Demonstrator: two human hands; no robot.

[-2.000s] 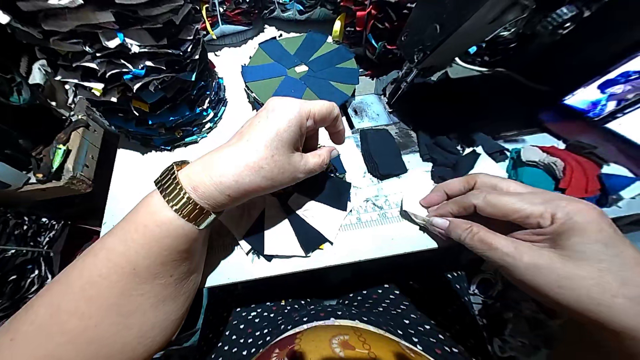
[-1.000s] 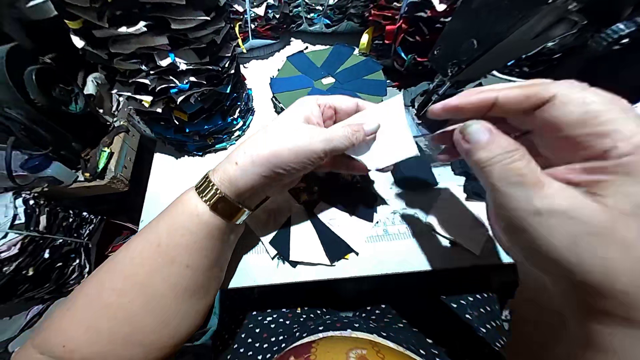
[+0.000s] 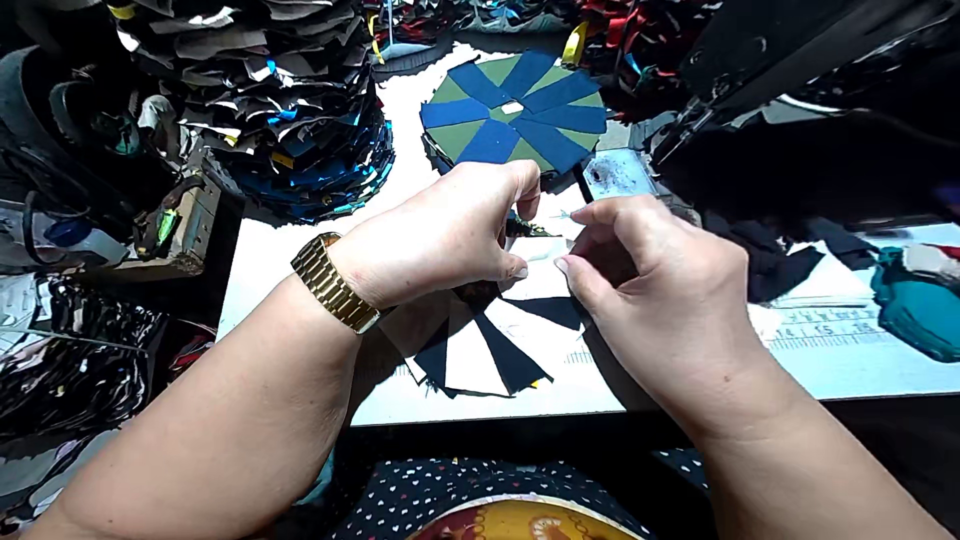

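Note:
A fan of white and black fabric wedges (image 3: 480, 352) lies on the white work table, partly under my hands. My left hand (image 3: 442, 232), with a gold watch at the wrist, is over the fan, its thumb against a white fabric piece (image 3: 541, 259). My right hand (image 3: 652, 262) is at the right edge of that piece, thumb and forefinger a little apart near a thin thread; whether they grip the cloth I cannot tell. Behind my hands rests a round stack of blue and olive fabric wedges (image 3: 487, 142).
Tall piles of dark fabric pieces (image 3: 300, 135) stand at left. A sewing machine (image 3: 720, 90) is at upper right, its metal plate (image 3: 619, 174) below. Black and white pieces (image 3: 832, 281) and teal fabric (image 3: 919, 307) lie at right, by printed ruler markings. A wooden crate (image 3: 196, 225) stands at left.
The white piece, held up in my left hand one second ago, is now down at the fan. My right hand has come down to its right edge.

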